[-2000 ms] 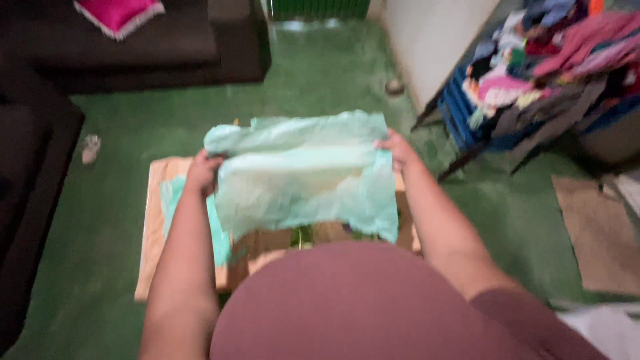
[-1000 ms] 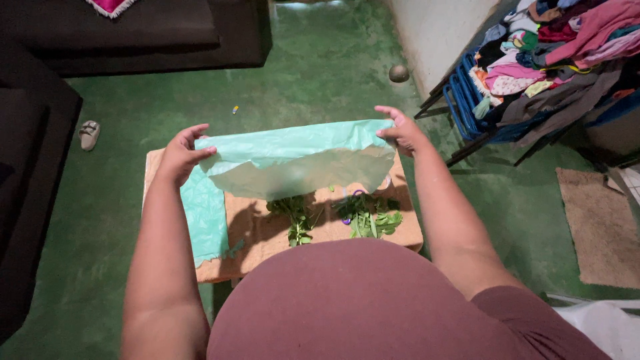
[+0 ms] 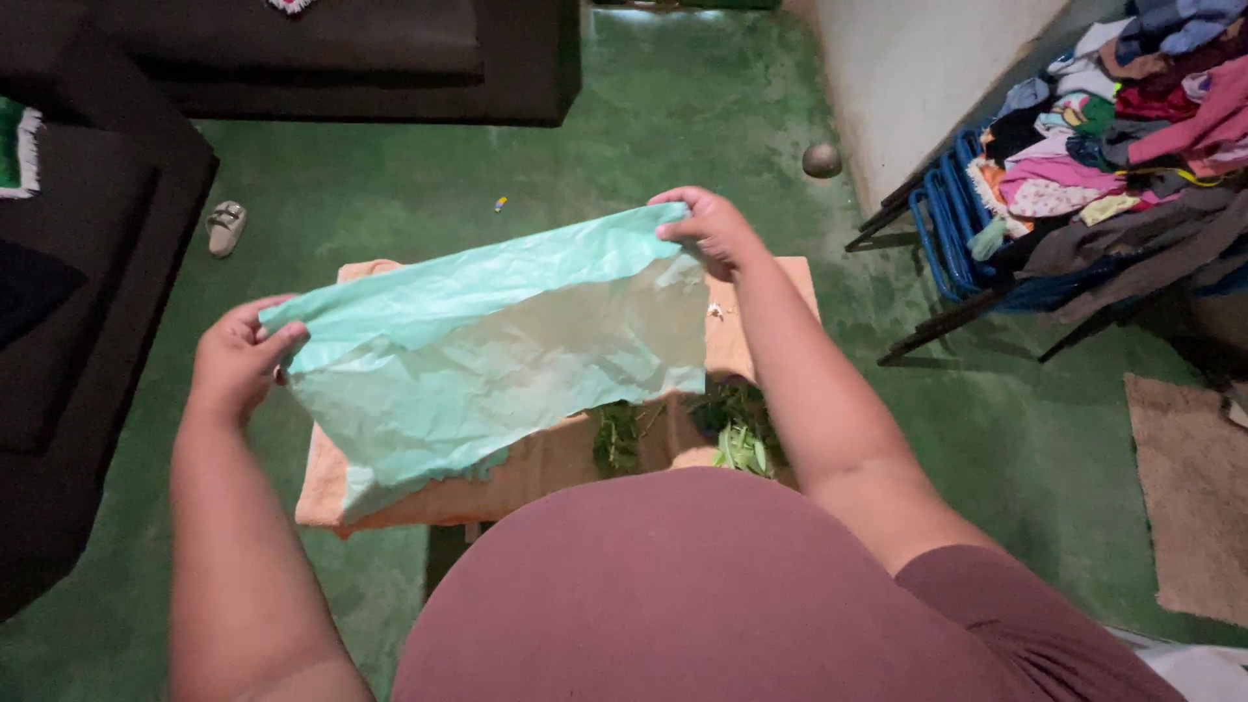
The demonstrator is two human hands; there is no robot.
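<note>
A thin, crumpled sheet of green tissue-like paper (image 3: 468,341) is stretched between my hands, its lower edge ragged. My left hand (image 3: 244,356) pinches its left upper corner between thumb and fingers. The right upper corner is pinched by my right hand (image 3: 710,232), raised a little higher. Beneath the sheet is a low table covered with an orange cloth (image 3: 546,458), partly hidden. Green leafy sprigs (image 3: 618,436) lie on the cloth, and a second leafy bunch (image 3: 741,444) rests to their right, near my right forearm.
Dark sofas (image 3: 322,49) stand at the back and left, with a sandal (image 3: 226,229) on the green floor beside them. A blue-framed rack piled with clothes (image 3: 1082,175) stands at the right. A round object (image 3: 822,160) lies by the wall, and a brown mat (image 3: 1189,497) farther right.
My left hand has moved left and lower with the sheet, which now slopes up toward my right hand. The sheet covers the left part of the table that showed a second earlier.
</note>
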